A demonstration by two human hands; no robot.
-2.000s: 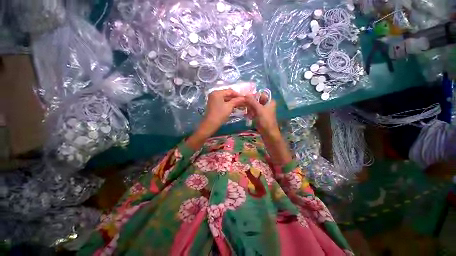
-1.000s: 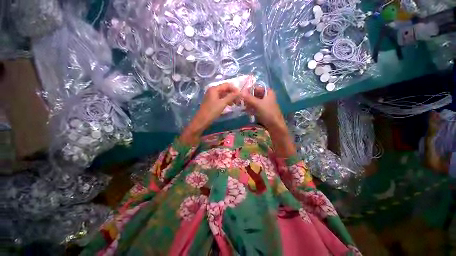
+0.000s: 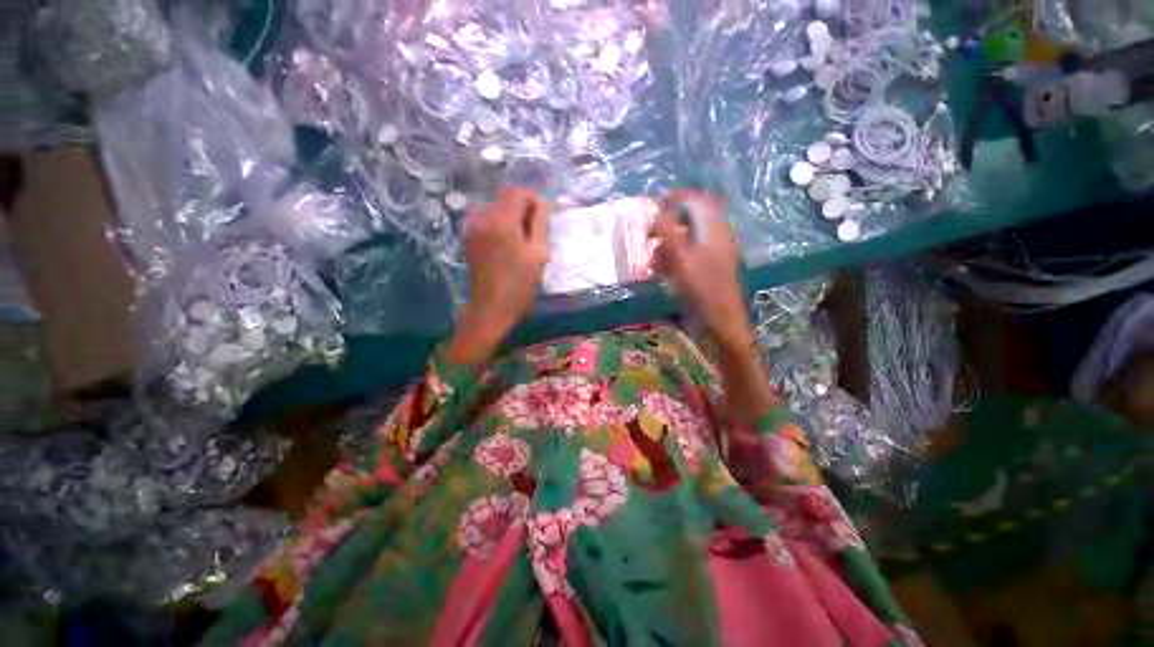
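Observation:
A stack of small clear poly bags (image 3: 595, 247), pale with a pink-red edge, lies at the near bench edge between my hands. My left hand (image 3: 504, 250) is at its left end, fingers curled and blurred; whether it holds anything is unclear. My right hand (image 3: 700, 259) is at the stack's right end with its fingers closed around a small whitish piece, apparently part of a coiled white cord (image 3: 690, 220); most of it is hidden. A large pile of packed units (image 3: 506, 95) lies just beyond my hands.
Loose coils with white discs (image 3: 873, 139) lie on a clear sheet at right. A bulging clear sack of coils (image 3: 241, 316) and a brown cardboard box (image 3: 79, 266) are at left. Long white cables (image 3: 909, 335) hang below the bench edge. A bench tool (image 3: 1076, 95) is far right.
My hands were close together over the bag stack, with a white ring by the right fingers. They have moved apart to either side, uncovering the stack.

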